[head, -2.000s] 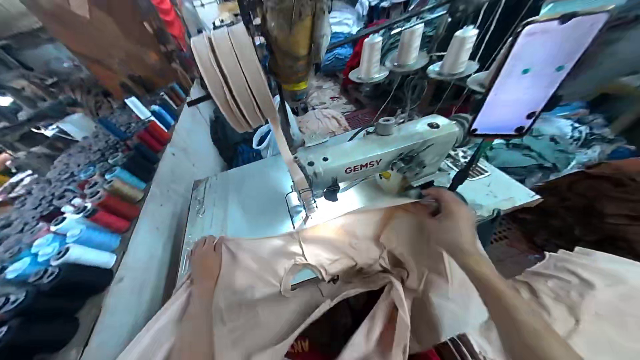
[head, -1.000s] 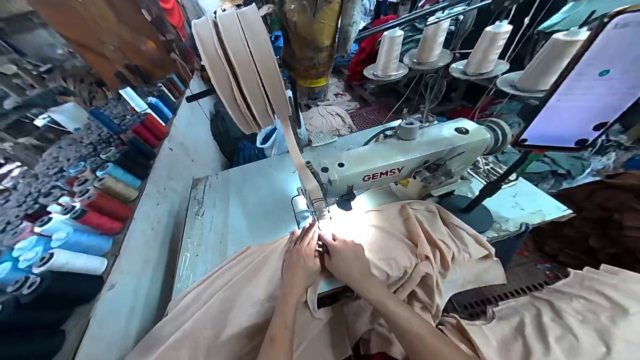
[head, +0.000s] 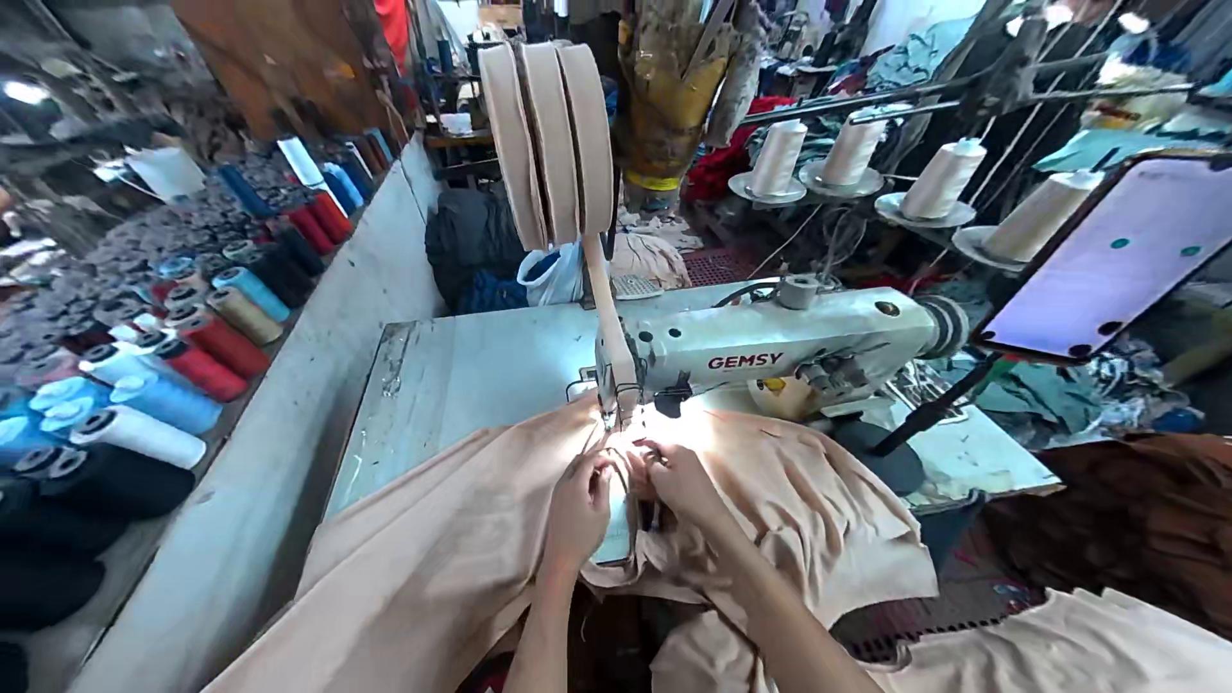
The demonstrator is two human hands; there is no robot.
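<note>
A beige fabric garment (head: 462,520) lies over the table of a Gemsy sewing machine (head: 770,337), its edge under the brightly lit needle area. My left hand (head: 579,500) pinches the fabric edge just in front of the presser foot, fingers curled. Close beside it on the right, my right hand (head: 679,476) grips the edge between thumb and fingers. From rolls of beige binding tape (head: 549,144) above, a strip (head: 604,298) runs down to the needle area. The fingertips are partly lost in glare.
Thread cones (head: 934,183) stand behind the machine. A phone (head: 1107,255) on a black holder is at the right. Left of the table runs a pale partition (head: 279,414), with many coloured thread spools (head: 221,342) beyond it. More beige fabric (head: 1078,645) lies at lower right.
Two seconds ago my hands were wide apart on the spread garment; they came together at the needle area. Since one second ago they have moved slightly apart, and the fabric is bunched to the right.
</note>
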